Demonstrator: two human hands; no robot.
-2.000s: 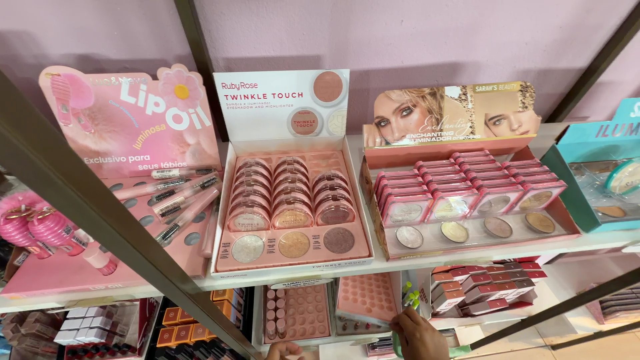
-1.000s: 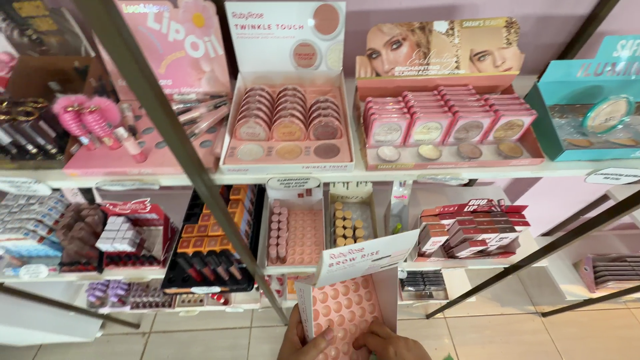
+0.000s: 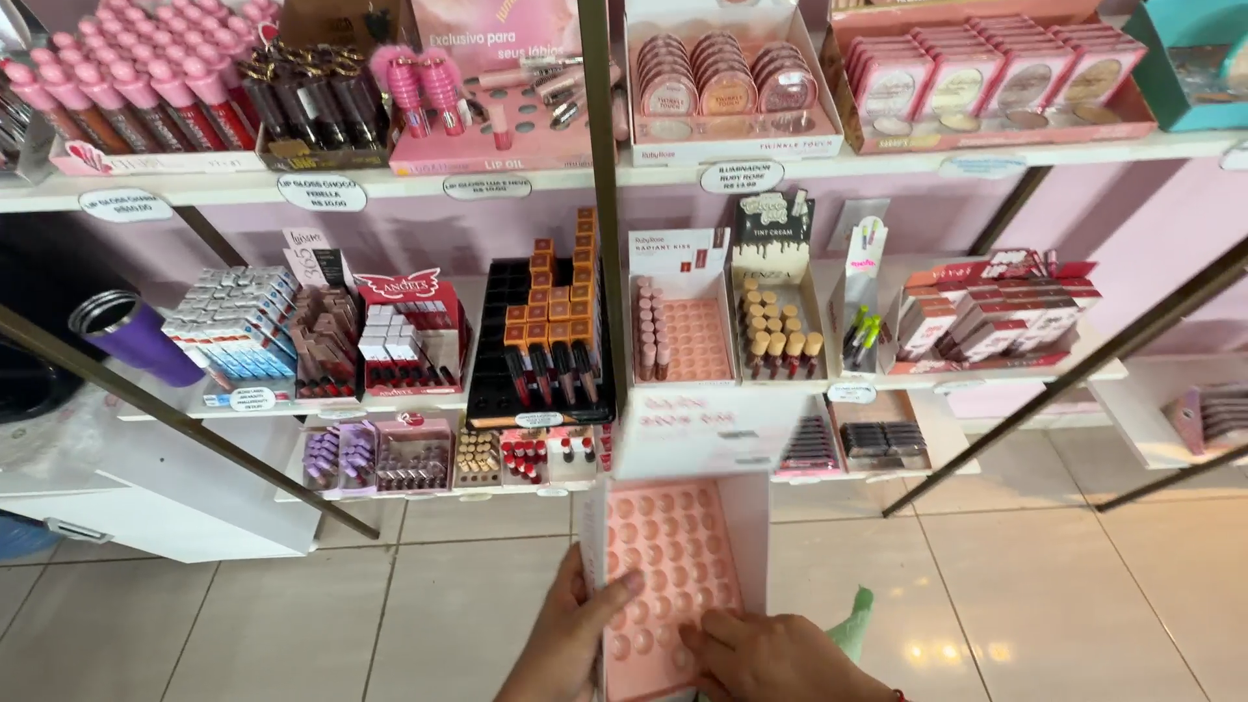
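Observation:
A white cardboard display box with a pink insert full of round holes is held out over the floor. No product stands in the holes that show. My left hand grips the box's left side, its thumb on the insert. My right hand lies at the lower right of the insert with bent fingers; the box's near edge is partly hidden by it. Behind my right hand a green cloth or similar green thing pokes out. The raised header card bears blurred writing.
Beyond the box, the middle shelf holds a box of pink lip tubes, a tint box and a black tray. Slanting metal posts cross on both sides. A purple tumbler stands at left.
Two seconds ago the display box was down by the middle shelf; now both my hands hold it in front of the shelves. The view has tilted down and shows more floor.

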